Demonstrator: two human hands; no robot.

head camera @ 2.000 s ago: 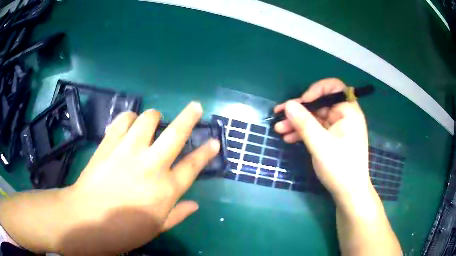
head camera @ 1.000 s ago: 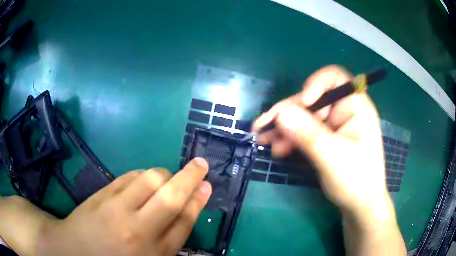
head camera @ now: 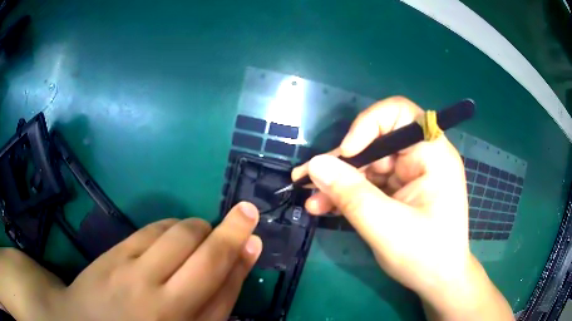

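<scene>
My right hand [head camera: 401, 188] holds black tweezers [head camera: 392, 141] with a yellow band [head camera: 431, 125] near the back end. Their metal tip is over the upper compartment of a black housing [head camera: 276, 241]. The housing lies inside up, partly over the liner sheet [head camera: 266, 94], with an open window at its near end. My left hand [head camera: 182, 260] rests with its fingertips on the housing's left side and holds it. Black pads [head camera: 251, 123] sit in rows on the liner sheet. I cannot tell whether a pad is at the tweezer tip.
The sheet's far end [head camera: 495, 188] shows right of my right hand, with more pads. Loose black housings [head camera: 34, 169] lie at the left. A white strip [head camera: 495, 53] crosses the green mat [head camera: 157, 75] at the upper right. A dark ridged edge runs along the right.
The housing was first flat under my left hand beside the sheet; it now stands lengthwise over the sheet's near end. The tweezers moved from the sheet to inside the housing.
</scene>
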